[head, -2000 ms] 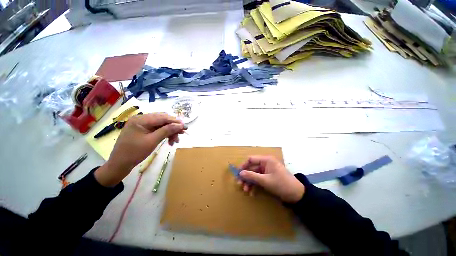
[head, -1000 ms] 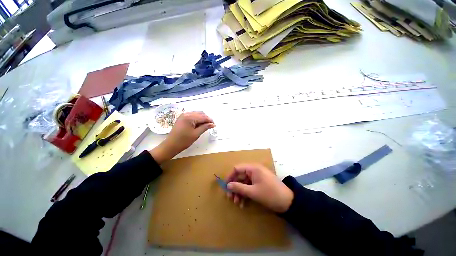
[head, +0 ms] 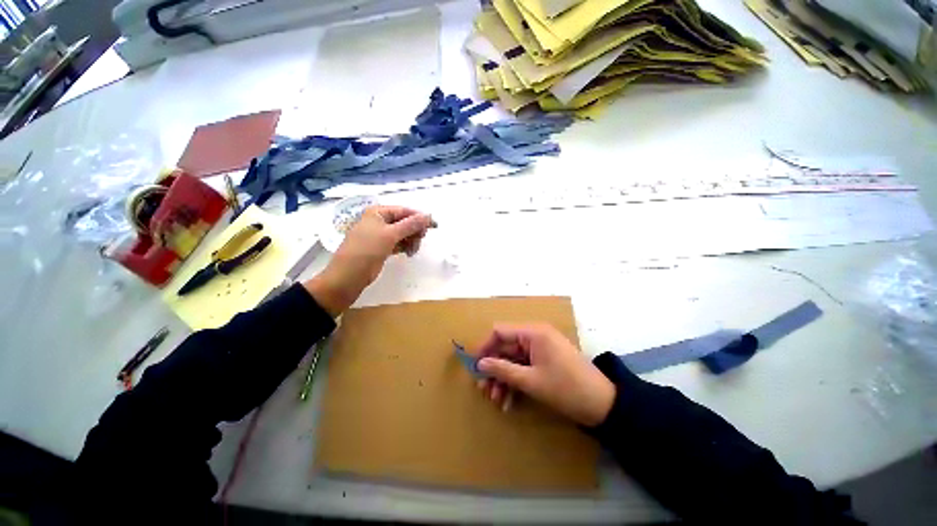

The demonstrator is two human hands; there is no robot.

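My right hand (head: 539, 372) pinches the end of a narrow blue-grey fabric strip (head: 668, 354) above the tan cardboard board (head: 411, 411). The strip's tip pokes out left of the fingers, and its rest runs out right from under my sleeve to a curl. My left hand (head: 378, 252) is raised beyond the board's back edge, thumb and fingertips pinched together on a tiny dark fitting. It partly covers the small dish of tiny pieces (head: 350, 210).
Pliers (head: 226, 259) lie on a pale yellow pad left, beside a red tape dispenser (head: 170, 228). Cut strips (head: 390, 154) lie behind the dish. A marked paper template (head: 822, 211) and plastic bag (head: 904, 298) are right; yellow stacked pieces (head: 616, 51) are at the back.
My left hand has gone from left of the dish to in front of it, then risen slightly with fingertips pinched. My right hand keeps its pinch on the strip. The view has shifted slightly.
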